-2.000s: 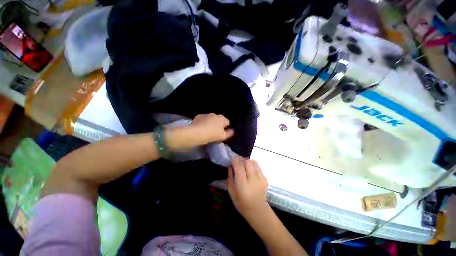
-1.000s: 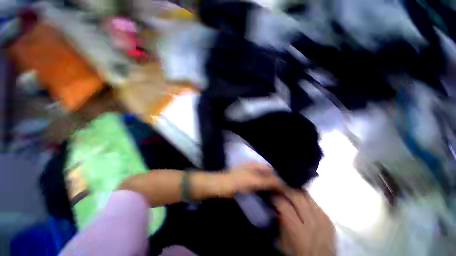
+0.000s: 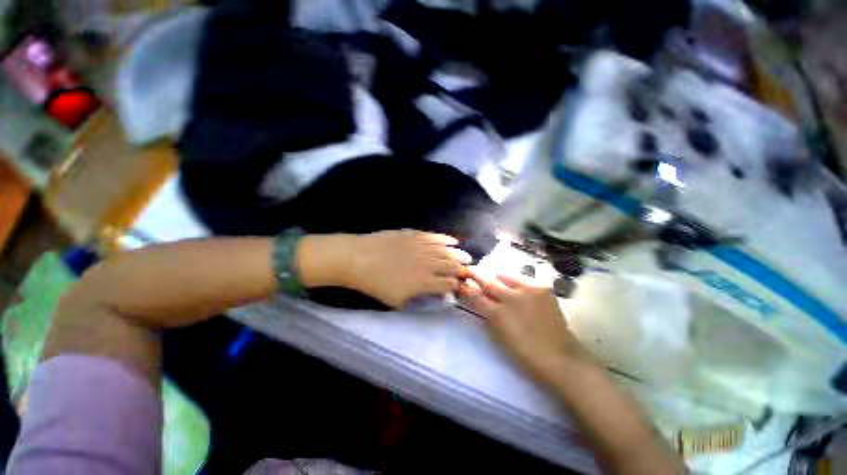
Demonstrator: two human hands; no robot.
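A black garment with pale grey panels lies in a soft heap on the white machine table. Its near black part reaches the lit area under the head of the white sewing machine. My left hand lies on the garment's near edge, fingers pointing right. My right hand meets it there, fingertips touching or nearly touching, just left of the needle area. A small pale bit of fabric shows under my left hand. The fingers hide the held edge, and the needle area is blurred.
The table's front edge runs diagonally below my hands. A tan label is at the lower right. A green patterned board is at the lower left. A phone with a red screen stands at the upper left. More garments lie beyond the machine.
Both hands have moved right and onto the table beside the needle area, bringing the garment's near edge with them. The view swung left in between and has come back.
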